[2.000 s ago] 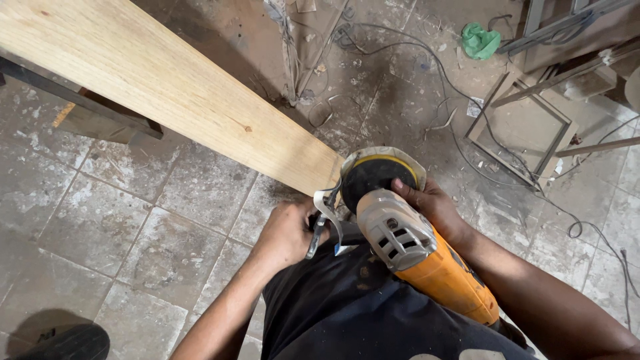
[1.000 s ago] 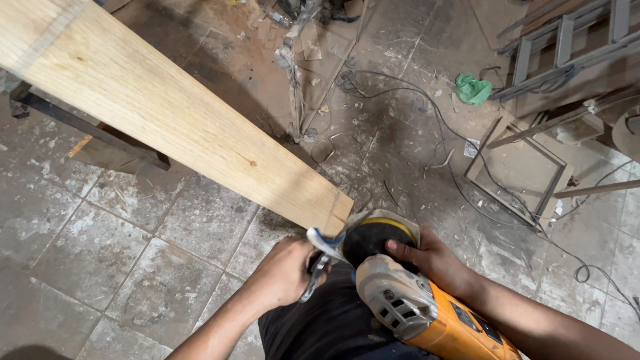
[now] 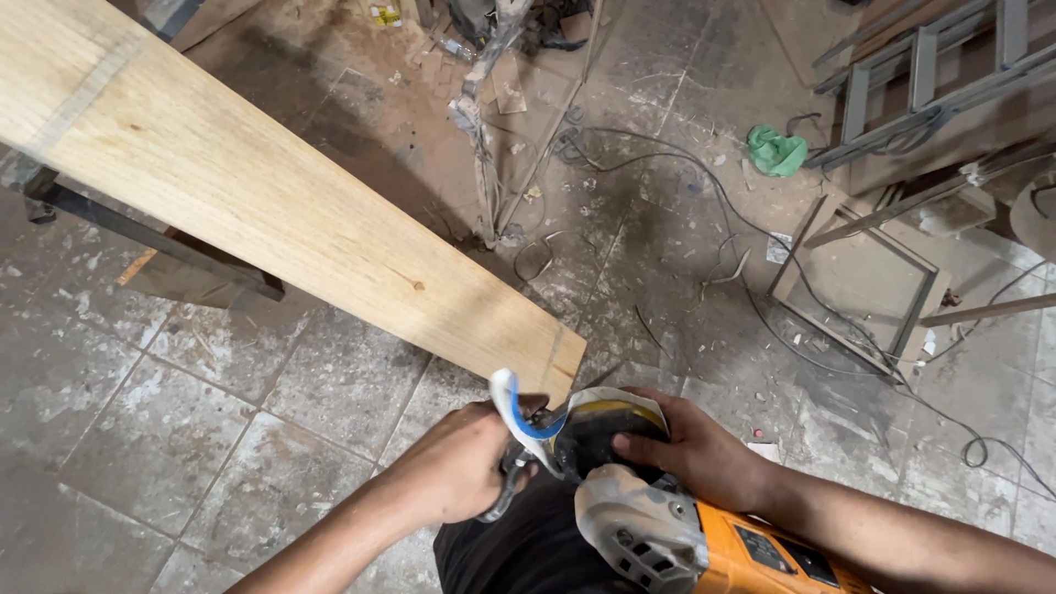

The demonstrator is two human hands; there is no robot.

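My left hand [image 3: 466,462] is closed on a dark-handled cutting tool, perhaps scissors [image 3: 510,487], at the edge of a sanding sheet. A curled strip [image 3: 528,421], white on one side and blue on the other, stands out from the round pad. My right hand [image 3: 701,454] grips the black backing pad [image 3: 606,433] and the sheet's rim, thumb on the pad's face. The orange and grey angle sander or polisher [image 3: 652,536] lies against my lap, its body toward the lower right. The tool's blades are mostly hidden.
A long pale wooden board [image 3: 330,214] runs from the upper left to just beyond the pad. A dark metal support [image 3: 157,239] is under it. Black cords [image 3: 726,198], a wooden frame [image 3: 858,289], a green plastic bag [image 3: 775,151] and a ladder [image 3: 924,74] lie on the tiled floor.
The white and blue strip sticks out farther from the pad, and my left hand has moved along the sheet's edge. My right hand stays on the pad. The view has shifted somewhat.
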